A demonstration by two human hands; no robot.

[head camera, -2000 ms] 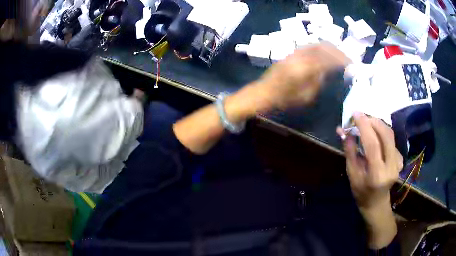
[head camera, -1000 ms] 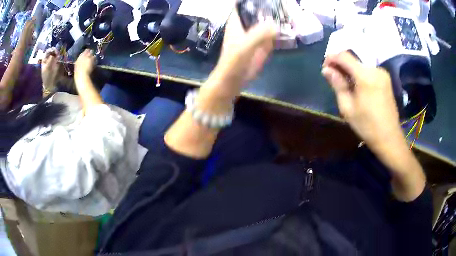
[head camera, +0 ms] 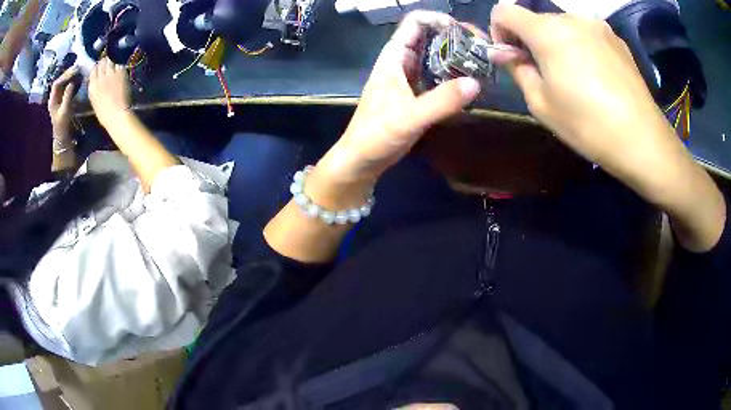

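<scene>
My left hand [head camera: 393,112], with a beaded bracelet at its wrist, holds a small square dark-and-silver circuit board module [head camera: 461,58] above the bench's front edge. The thumb lies along the module's near side and the fingers are behind it. My right hand [head camera: 573,76] is at the module's right side, with thumb and forefinger pinched together around a small pale piece [head camera: 505,50]. Part of that piece is hidden by the fingers, so I cannot tell what it is.
Black rounded housings with coloured wires [head camera: 195,26] stand at the upper left of the dark-green bench mat [head camera: 321,76]. Another black housing [head camera: 653,40] with wires is at the right. White parts lie along the top edge. A seated coworker [head camera: 136,248] is at the left.
My left hand brought the module from the bench to in front of me. My right hand left the white housing on the right and came to the module. The view has shifted.
</scene>
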